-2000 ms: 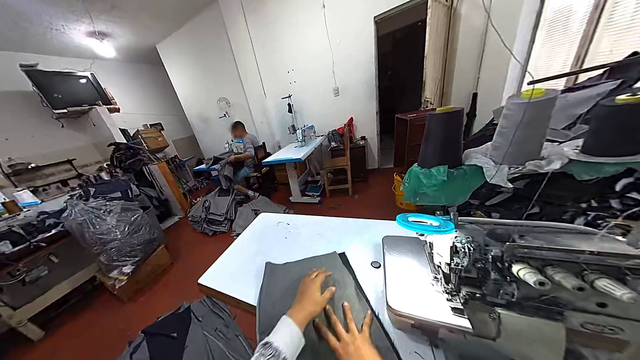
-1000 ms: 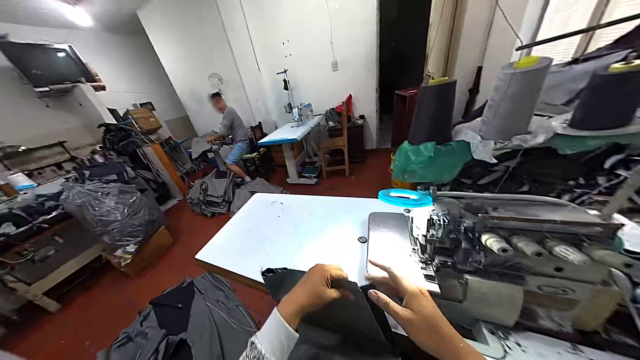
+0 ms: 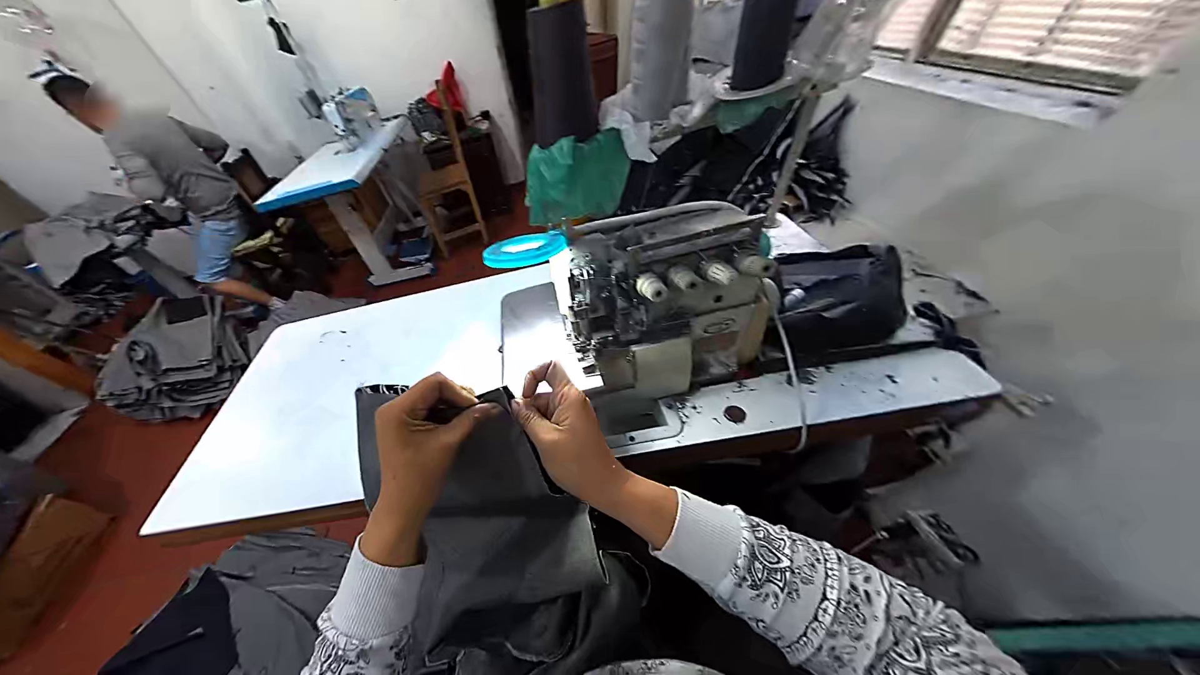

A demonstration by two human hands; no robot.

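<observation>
Dark grey fabric [image 3: 487, 478] hangs from both hands over the near edge of the white table and down toward my lap. My left hand [image 3: 422, 441] pinches its top edge between thumb and fingers. Close beside it, my right hand [image 3: 562, 427] pinches the corner of the same edge. Just beyond my right hand stands an overlock sewing machine [image 3: 666, 300] with a metal plate [image 3: 530, 328] at its left. A light with a blue ring [image 3: 525, 249] is at the machine's head.
The white tabletop [image 3: 309, 403] reaches left. Cut grey fabric lies in piles [image 3: 173, 356] on the floor, with more [image 3: 272, 591] near the table. Thread cones [image 3: 562, 75] rise behind the machine. A person [image 3: 178, 169] is at the far left, near another sewing table [image 3: 328, 169] and a wooden chair [image 3: 455, 178].
Both hands have lifted the fabric's edge and now pinch it close together; two seconds ago they lay spread on it. The view has swung right. The other person, seated earlier, is now leaning forward.
</observation>
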